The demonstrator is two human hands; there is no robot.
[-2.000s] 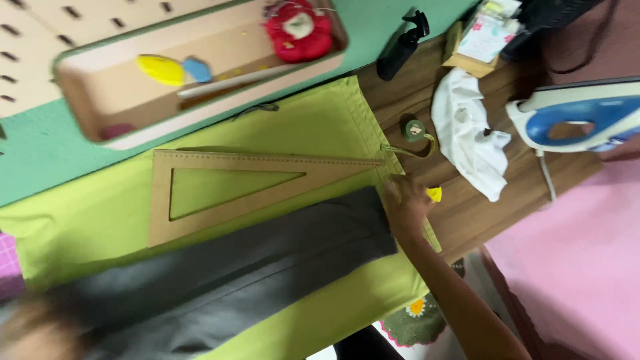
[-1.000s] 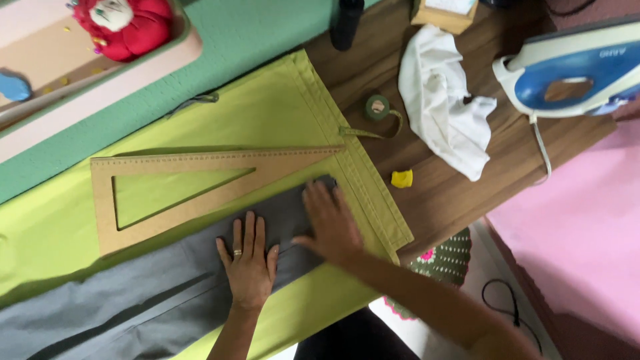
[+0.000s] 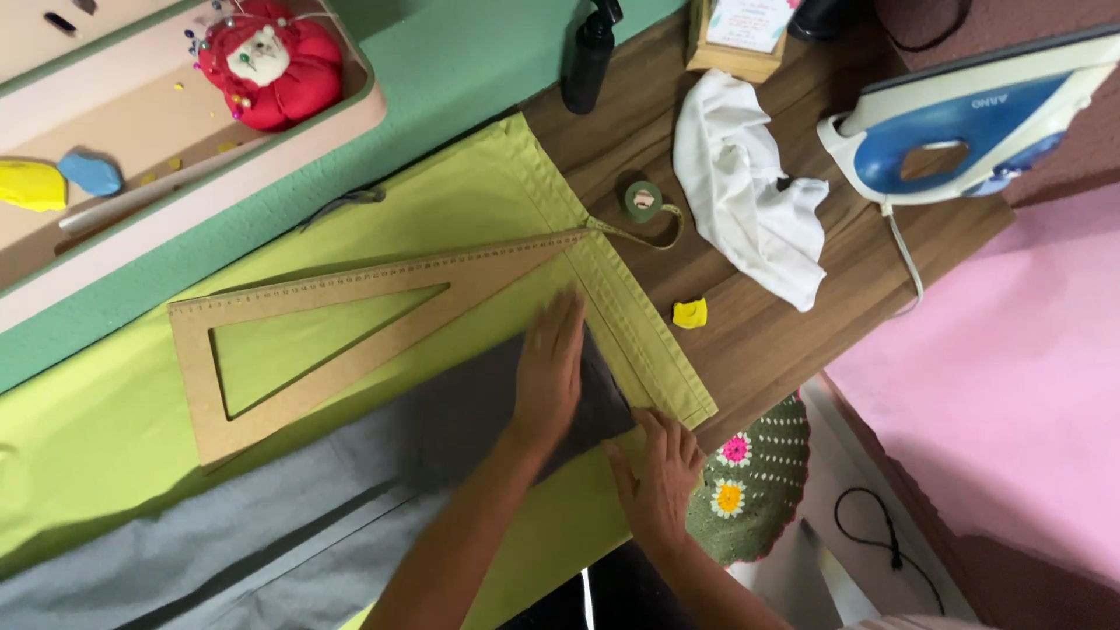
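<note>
Grey fabric [image 3: 350,472] lies folded in a long strip across yellow-green fabric [image 3: 105,420] on the table. My left hand [image 3: 549,367], slightly blurred, is laid over the strip near its right end, fingers together and holding nothing. At the strip's lower right corner, my right hand [image 3: 661,472] rests with fingers bent and touches the edges of both fabrics. A wooden set square [image 3: 376,324] with a scale lies above the grey strip. Its narrow tip points to the hemmed edge of the yellow-green fabric, beside the loose end of a tape measure [image 3: 643,201].
On the wood tabletop [image 3: 726,350] are a white cloth [image 3: 748,192], a yellow chalk piece [image 3: 689,313], a black bottle [image 3: 588,66] and a blue-and-white iron [image 3: 954,131]. Small scissors [image 3: 346,203] lie by the wall. A shelf tray [image 3: 262,188] holds a red pincushion [image 3: 276,70].
My left hand has moved right along the grey strip. My right hand has gone from the top of the strip's end to its lower corner.
</note>
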